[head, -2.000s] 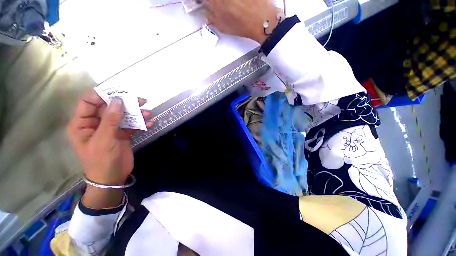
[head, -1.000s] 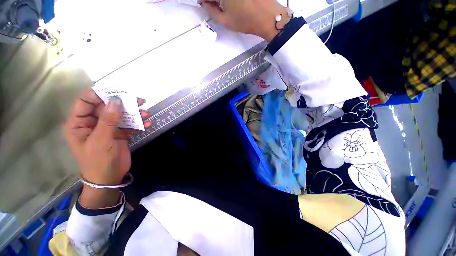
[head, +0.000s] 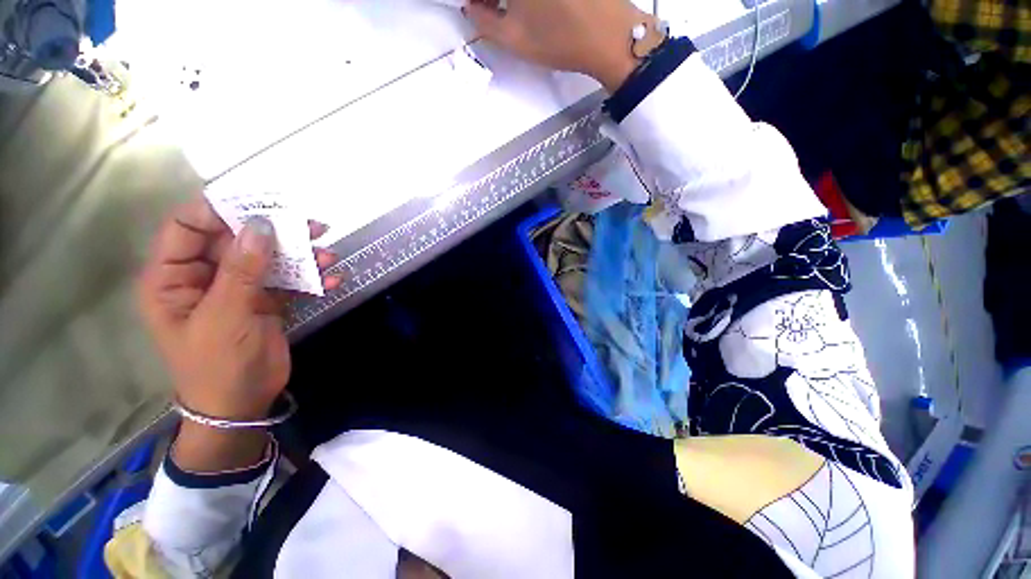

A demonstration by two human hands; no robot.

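Observation:
My left hand (head: 226,305) holds a small white printed care label (head: 269,235) between thumb and fingers, above the table's front edge. The khaki garment piece (head: 79,283) lies at the left, partly behind my left hand, and hangs over the table edge. My right hand (head: 554,36) is at the top of the view over the white table, its fingertips bent down and cut off near the frame's top edge. White material shows at its fingertips, but glare hides whether it is gripped.
The sewing machine's needle area (head: 102,74) is at the top left. The ruler-marked table edge (head: 452,209) runs diagonally. A blue bin (head: 565,322) with light blue and khaki cloth stands below it. A white plastic bag (head: 594,187) hangs at the edge. A person in yellow-black checks (head: 972,124) is at the right.
My left hand still holds the label and has shifted slightly left. My right hand has moved slightly up and right. The checked clothing at the right has shifted.

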